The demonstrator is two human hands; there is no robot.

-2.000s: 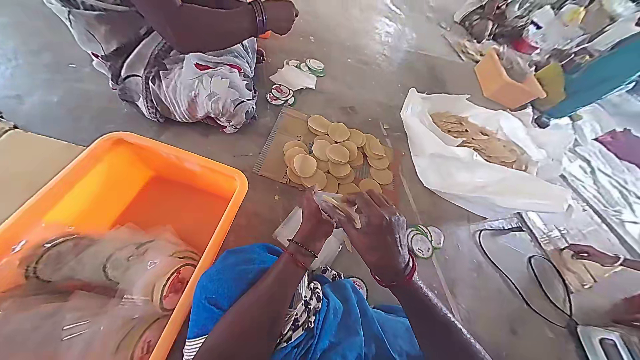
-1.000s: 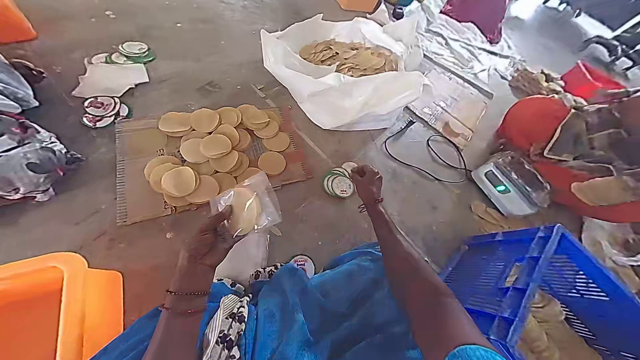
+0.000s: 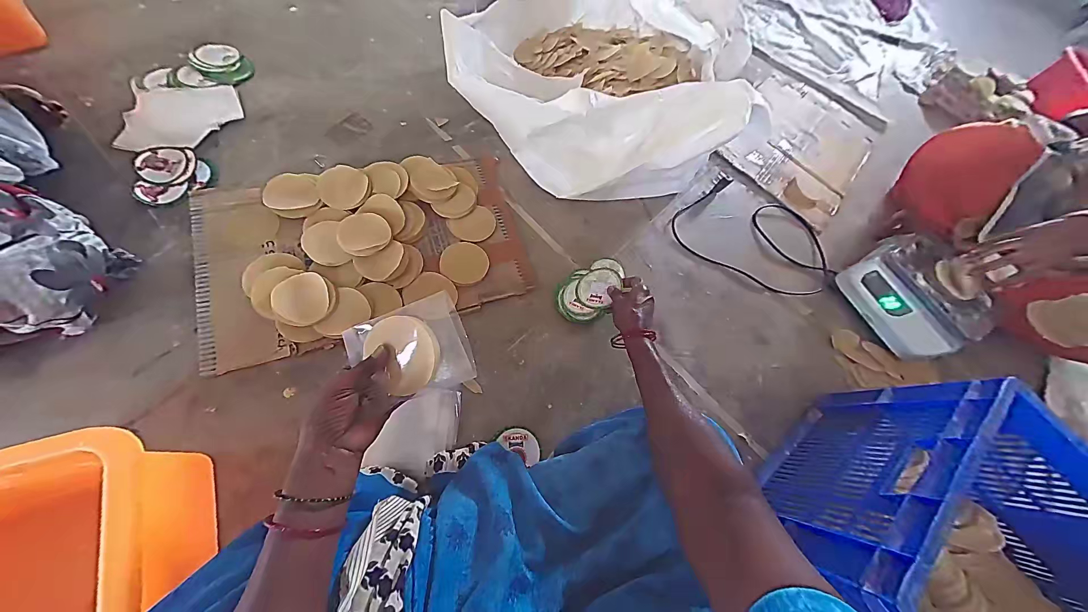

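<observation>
My left hand (image 3: 353,404) holds a clear plastic bag (image 3: 450,340) with thin round tan discs (image 3: 406,353) inside, over the near edge of a flattened cardboard sheet (image 3: 229,314). Many more tan discs (image 3: 364,234) lie overlapping on that cardboard. To the right, my right hand (image 3: 631,308) has its fingers on a round printed label (image 3: 597,289) at a small pile of green-edged labels (image 3: 576,302) on the floor. Clear bags (image 3: 416,429) lie by my lap, with one round label (image 3: 518,444) next to them.
A white sack (image 3: 595,153) of tan discs stands ahead. A digital scale (image 3: 901,297) with a black cable (image 3: 748,276) is at right, near another person's hand (image 3: 1037,246). A blue crate (image 3: 884,476) is front right, an orange tub (image 3: 110,510) front left. More labels (image 3: 166,166) lie far left.
The view has swung right. My hands, together two seconds ago, are now apart; the right one has gone to the label pile. The left hand still holds the bag seen one second ago.
</observation>
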